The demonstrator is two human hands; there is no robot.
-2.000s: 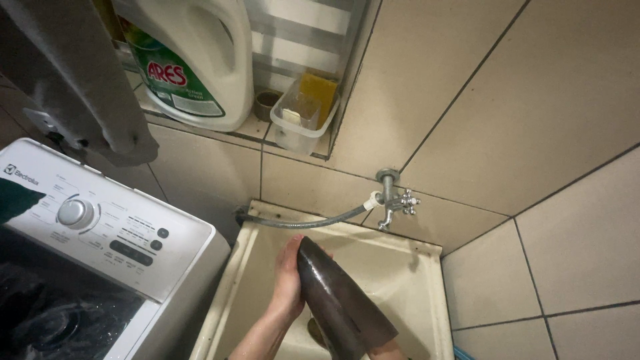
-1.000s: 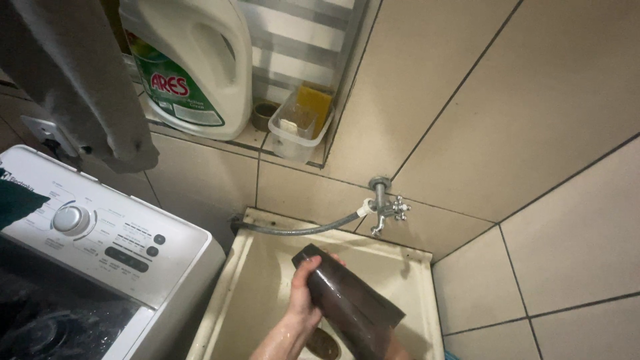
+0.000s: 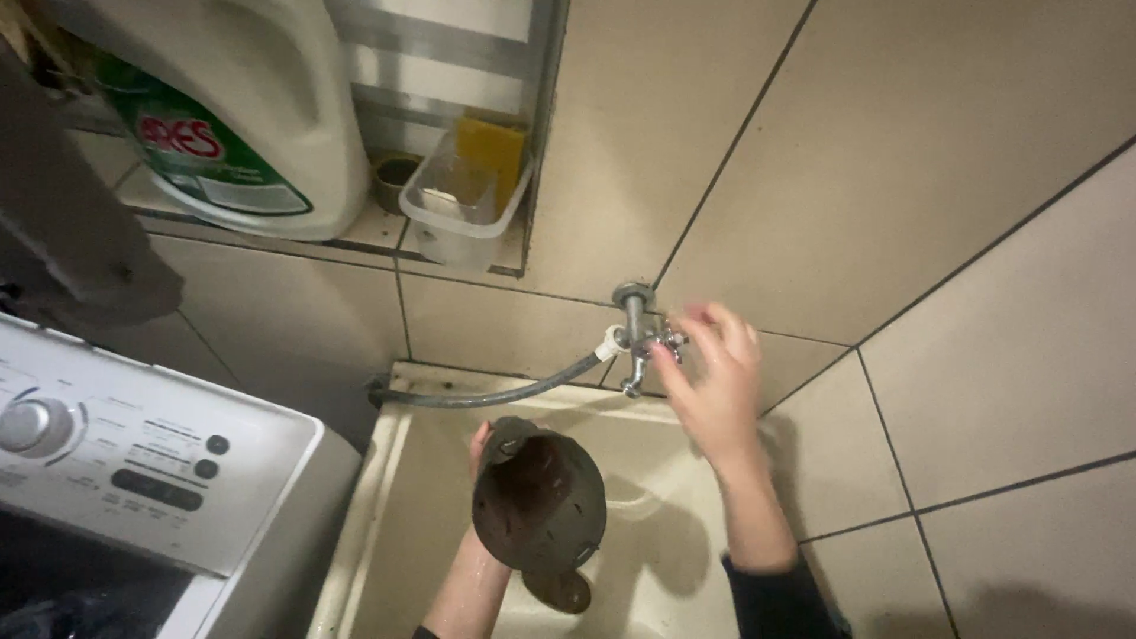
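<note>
My left hand (image 3: pixel 480 448) holds a dark, wet, hollow vessel (image 3: pixel 540 501) over the cream sink (image 3: pixel 661 532); its wide mouth faces the camera and most of the hand is hidden behind it. The inside looks reddish brown with dark specks. At the wall, the fingers of my right hand (image 3: pixel 710 359) are at the cross handle of the metal tap (image 3: pixel 633 337), with thumb and fingertips around it; the hand is slightly blurred. No water is seen coming from the spout. A grey hose (image 3: pixel 506 395) joins the tap's left side. Below the vessel, a dark round thing (image 3: pixel 557 589) lies on the sink floor.
A white washing machine (image 3: pixel 266 497) stands left of the sink. On the ledge above are a large Ares detergent jug (image 3: pixel 266 115), a small round container (image 3: pixel 393 182) and a clear plastic tub (image 3: pixel 461 235) with a yellow sponge (image 3: pixel 491 158). Grey cloth (image 3: pixel 80 222) hangs at left.
My right hand has moved up from the vessel to the tap handle. The vessel, lying slanted before, now has its open mouth turned toward the camera in my left hand.
</note>
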